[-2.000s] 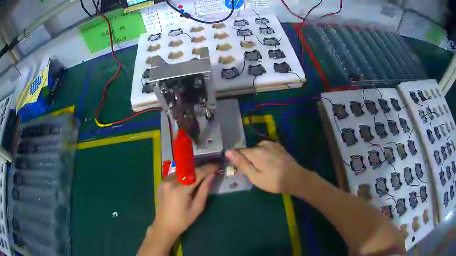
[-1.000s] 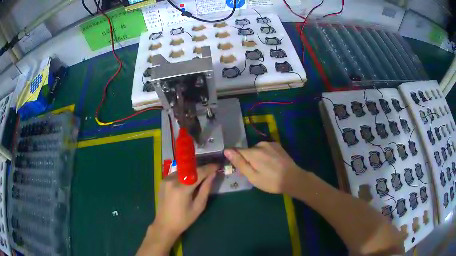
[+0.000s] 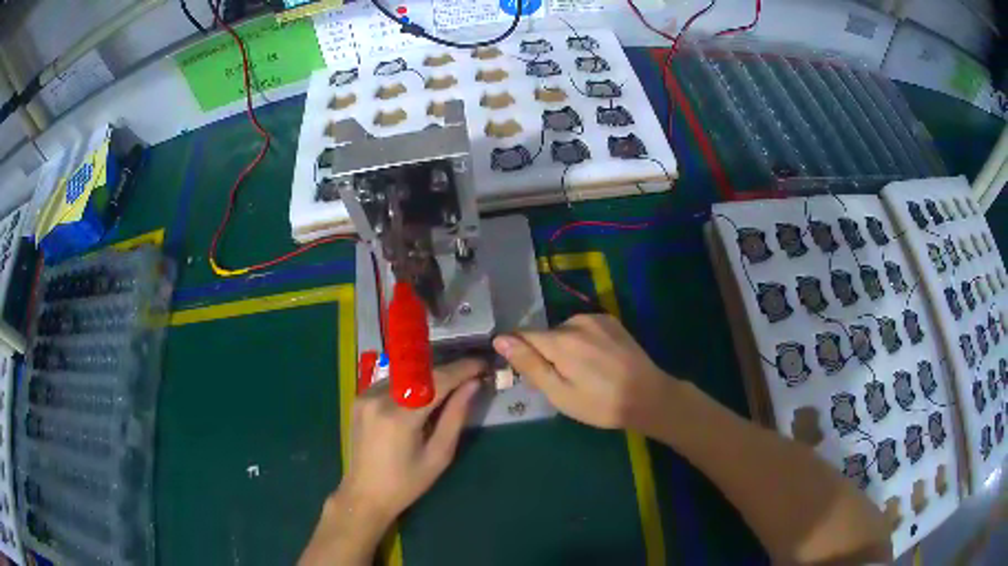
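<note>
The silver test fixture (image 3: 403,166) stands on a grey base plate (image 3: 517,265). Its red clamp handle (image 3: 410,348) points toward me. My left hand (image 3: 403,442) is at the front of the fixture, partly behind the handle, with its thumb and forefinger at a small white connector (image 3: 504,379). My right hand (image 3: 586,365) is on the other side of the connector, fingertips against the fixture's front edge. The fingertips hide what they touch, and I cannot tell whether either hand grips anything. No module shows in the fixture.
A foam tray (image 3: 415,135) of modules and cutouts lies behind the fixture. More foam trays (image 3: 763,321) are at the right. Blister trays lie at the left (image 3: 94,409) and back right (image 3: 812,122). Red cables (image 3: 261,133) run beside the fixture. A blue-and-yellow box (image 3: 83,199) is back left.
The hands have stayed at almost the same spot. The white connector between them has shifted very slightly. The clamp handle has not visibly moved.
</note>
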